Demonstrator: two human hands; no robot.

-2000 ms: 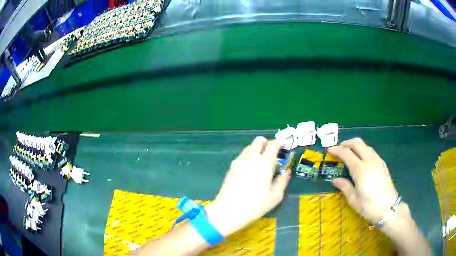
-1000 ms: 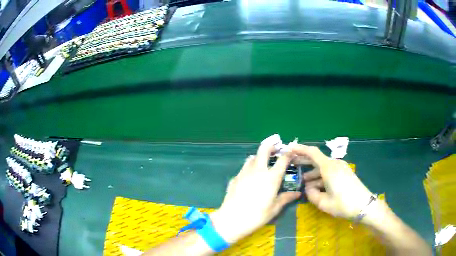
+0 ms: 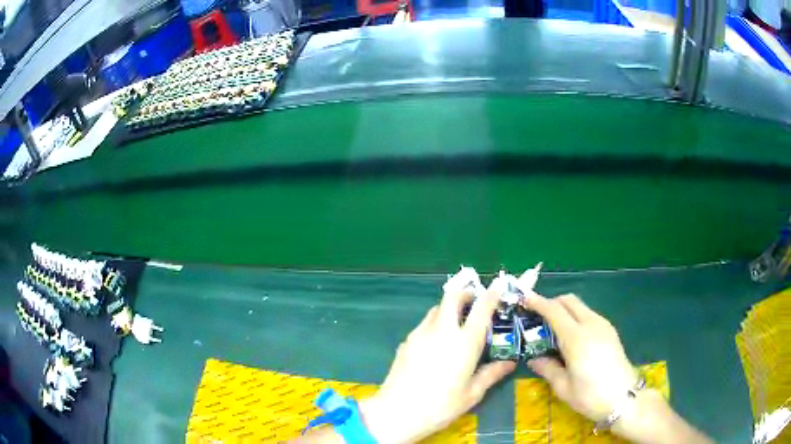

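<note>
Two small circuit board assemblies [image 3: 504, 343] stand side by side between my hands, with dark and blue faces showing. White plug ends [image 3: 510, 291] lie just beyond them, partly behind my fingers. My left hand [image 3: 438, 362] holds the left side of the boards, thumb at the near edge. My right hand [image 3: 588, 351] holds the right side in the same way. The fingers hide part of the boards, and I cannot tell whether another board is under my left fingers. Yellow adhesive sheets [image 3: 277, 406] lie under and beside my wrists.
Rows of waiting units [image 3: 65, 282] stand on a black mat at the left, with a loose unit [image 3: 143, 328] at its edge. More yellow sheets [image 3: 772, 347] lie at far right. A bright green strip [image 3: 390, 217] crosses beyond, with a full tray of units [image 3: 217, 78] behind it.
The boards, apart with yellow tops showing two seconds ago, are now together with dark and blue faces showing. My right hand has moved left, towards my left hand. The view has tilted up.
</note>
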